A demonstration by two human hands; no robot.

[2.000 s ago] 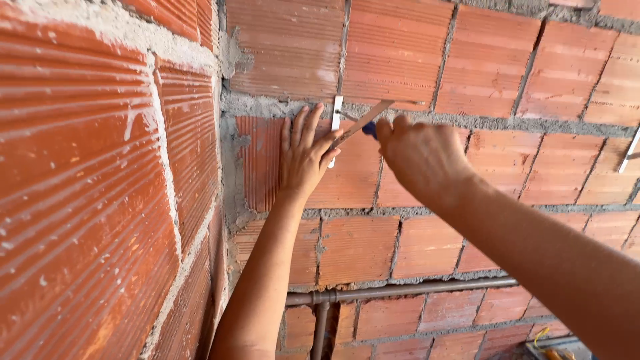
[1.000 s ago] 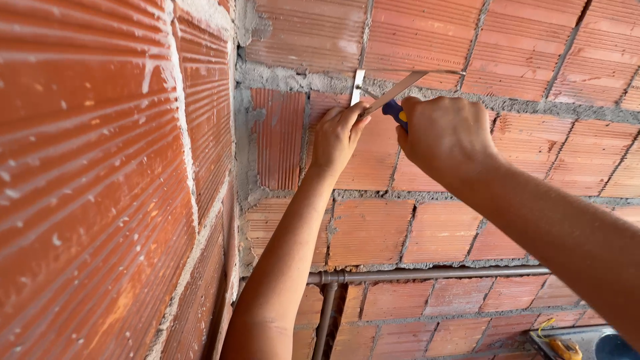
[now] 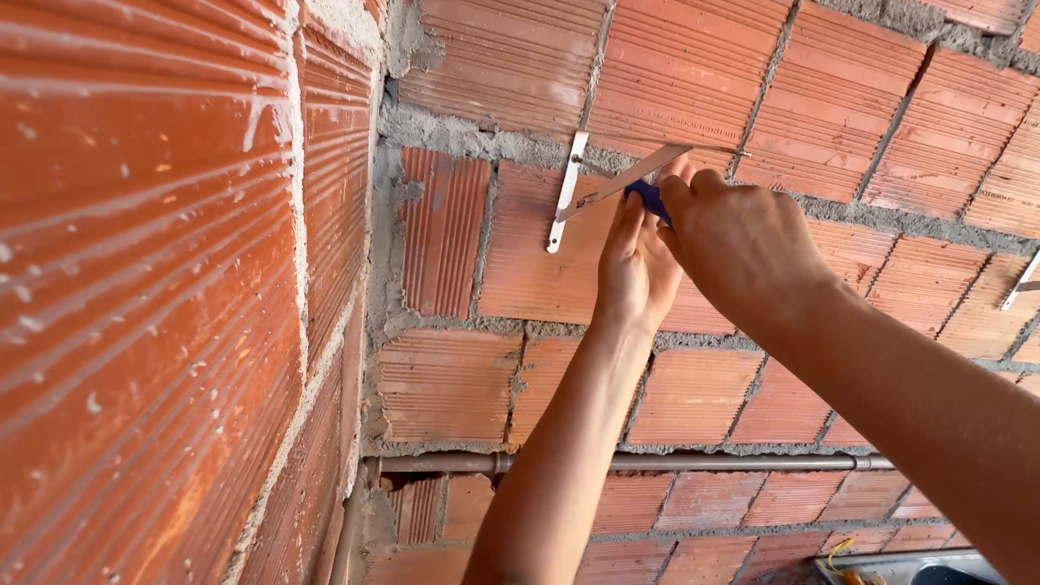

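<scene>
A white metal shelf bracket [image 3: 567, 191] stands against the brick wall, its flat arm [image 3: 626, 180] reaching out toward the camera. My right hand [image 3: 735, 236] is closed around the blue handle of a screwdriver [image 3: 647, 201], whose shaft points at the upper part of the bracket, where a screw head seems to sit. Just below the bracket's arm, my left hand [image 3: 642, 264] is raised with its fingers up beside the screwdriver handle. The fingertips are partly hidden behind the handle and my right hand, so their exact contact is unclear.
A second white bracket [image 3: 1022, 280] is at the right edge. The rough side wall [image 3: 162, 284] rises close on the left. A brown pipe [image 3: 731, 461] runs along the wall lower down. At the bottom right are a metal sink's rim [image 3: 886, 559] and a yellow item [image 3: 845, 561].
My left hand has shifted from the bracket's lower part to beside the screwdriver handle, turning its palm side into view. My right hand remains on the screwdriver.
</scene>
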